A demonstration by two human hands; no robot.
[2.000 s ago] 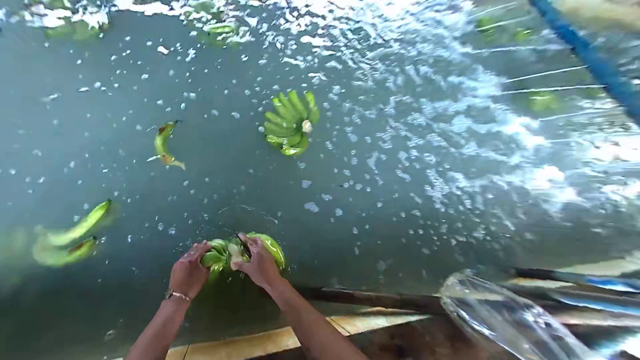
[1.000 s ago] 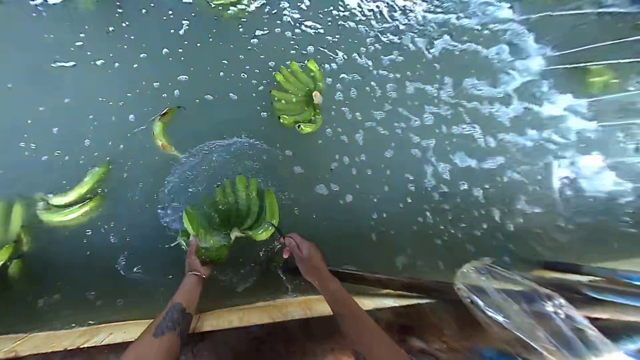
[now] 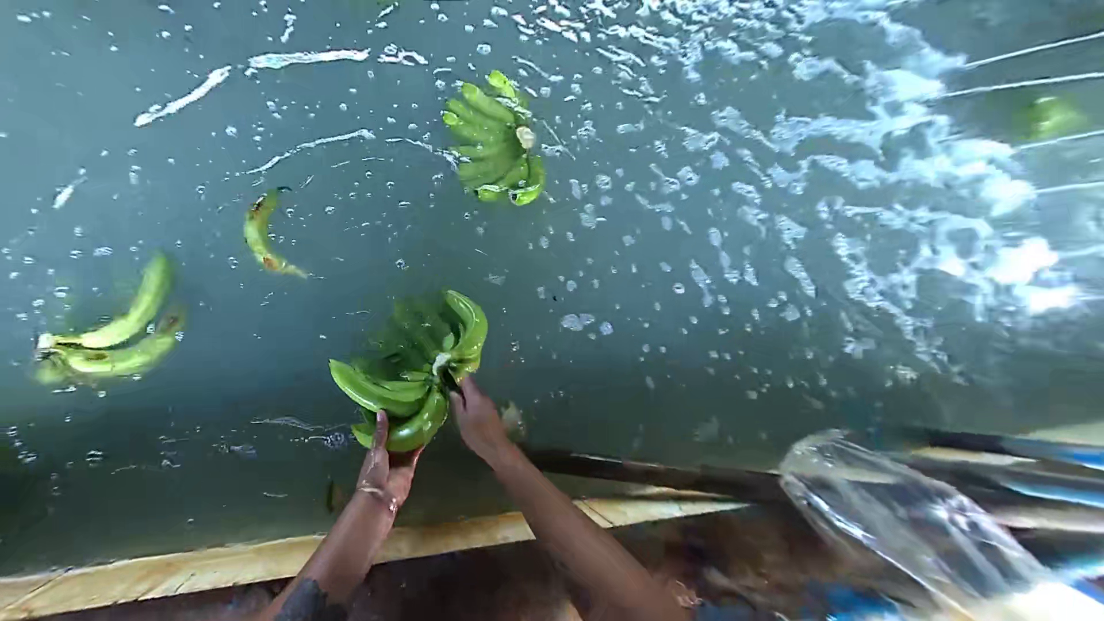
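Note:
A hand of green bananas [image 3: 414, 371] lies partly under water near the tank's near edge. My left hand [image 3: 390, 466] grips its lower left bananas from below, a bracelet on the wrist. At the pale crown is my right hand [image 3: 474, 414], its fingers closed near the cut stem; a dark thin thing shows at the fingertips, too unclear to name. Farther out floats another hand of green bananas [image 3: 496, 142]. To the left are a single blemished banana [image 3: 266, 233] and a small cluster of bananas [image 3: 112, 341].
The tank's pale rim [image 3: 216, 565] runs along the near side. A clear plastic sheet or bag [image 3: 914, 517] and dark bars are at the lower right. Foam and thin water jets [image 3: 1026, 82] cover the right side, with a blurred green fruit [image 3: 1048, 116] there.
The held bananas have been turned: a second ago their fingers pointed up, fanned above the water; now they lie lower, partly submerged, with the crown facing up. My right hand has moved to the crown.

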